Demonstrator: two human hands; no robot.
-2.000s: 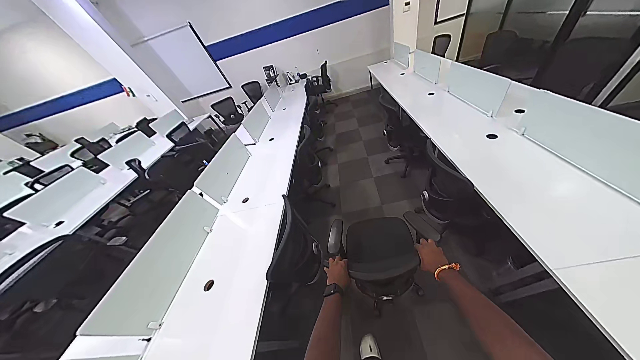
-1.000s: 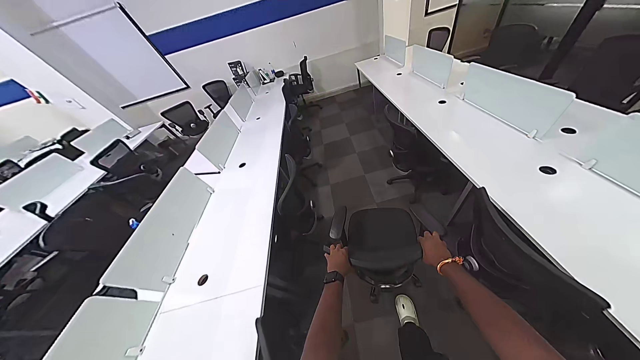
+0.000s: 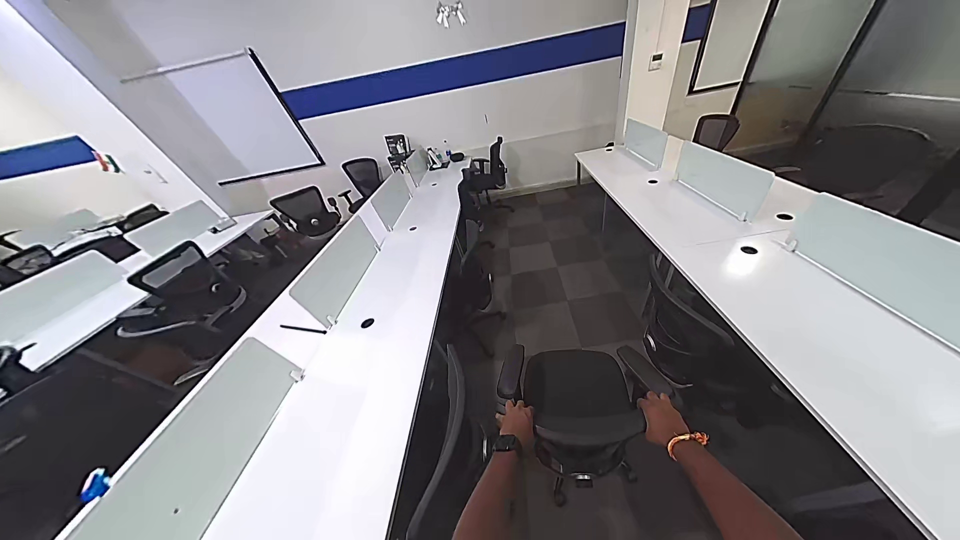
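A black office chair on a wheeled base is in front of me in the aisle, its armrests on both sides of the seat. My left hand, with a dark watch on the wrist, grips the chair's left side below the armrest. On the right side, my right hand grips the chair near the other armrest, an orange and yellow bracelet on that wrist. The fingers of both hands are partly hidden against the dark frame.
Long white desks with frosted dividers line both sides, a left desk and a right desk. A mesh chair is tucked at the right desk, another at the left. Checkered carpet runs ahead to the wall.
The chair has moved forward along the aisle with both my hands on it. The far wall appears nearer, and the desks and tucked chairs have passed backward on both sides.
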